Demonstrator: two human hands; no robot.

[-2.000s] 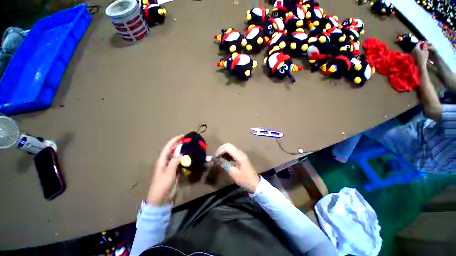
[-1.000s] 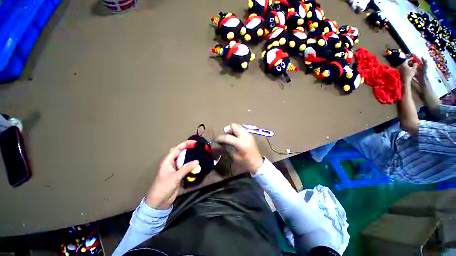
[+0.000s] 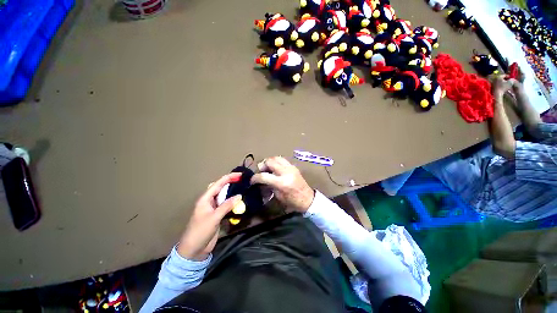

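Observation:
A black plush penguin [image 3: 245, 191] with a white belly, yellow feet and a black loop on top is held just above the table's near edge. My left hand [image 3: 211, 211] grips it from the left, thumb on the belly side near the feet. My right hand [image 3: 286, 183] is at its upper right side, fingertips pinched against the black body. A needle or thread cannot be made out there. A small white tab shows at the toy's right side. A slim white-and-purple item [image 3: 313, 158] lies on the table beyond my right hand.
A heap of penguins [image 3: 366, 46] lies at the far side, with red scarf pieces [image 3: 467, 88] beside it. A person [image 3: 537, 165] sits at right, hands on a toy. A phone [image 3: 20, 194] and blue tray [image 3: 27, 46] are at left, a printed tub [image 3: 144, 6] at the top edge.
My right hand has come back from beyond the toy and closed in on its upper side. My left hand keeps its hold. The view has shifted, so the phone and tray sit further left than at first.

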